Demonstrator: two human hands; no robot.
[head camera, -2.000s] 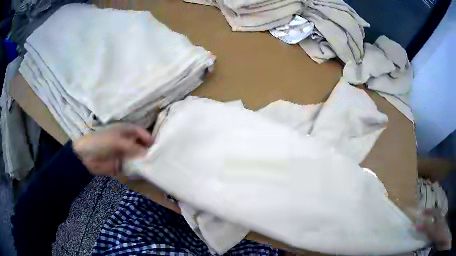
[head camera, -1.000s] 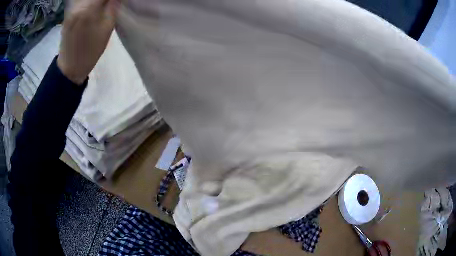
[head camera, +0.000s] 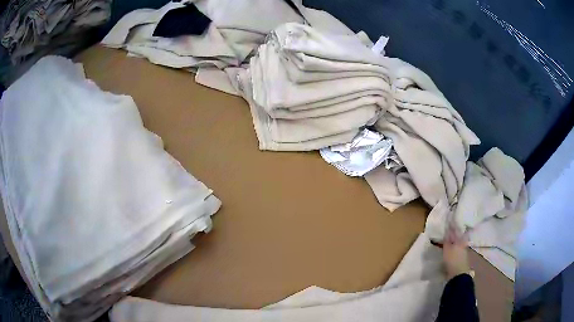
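Observation:
A cream cut panel (head camera: 302, 312) lies along the table's near edge, cut off by the picture's bottom, and rises at its right end. My right hand (head camera: 454, 246), bare with a dark sleeve, touches cream cloth at the right; its fingertips are partly lost in the cloth, so its grip is unclear. My left hand is out of the picture. A thick stack of cream panels (head camera: 94, 182) lies flat at the left, its edges layered.
Beige panel pile (head camera: 327, 88) lies folded and loose along the far edge, with a crumpled silver wrapper (head camera: 360, 154) and black cloth scrap (head camera: 182, 22). Brown table (head camera: 283, 214) has a dark panel (head camera: 503, 69) behind it. A grey-brown ruffled heap (head camera: 53, 25) is far left.
The lifted panel has come down and now lies low at the near edge. My left hand has left the picture. The view has shifted toward the table's far side; tape roll and scissors no longer show.

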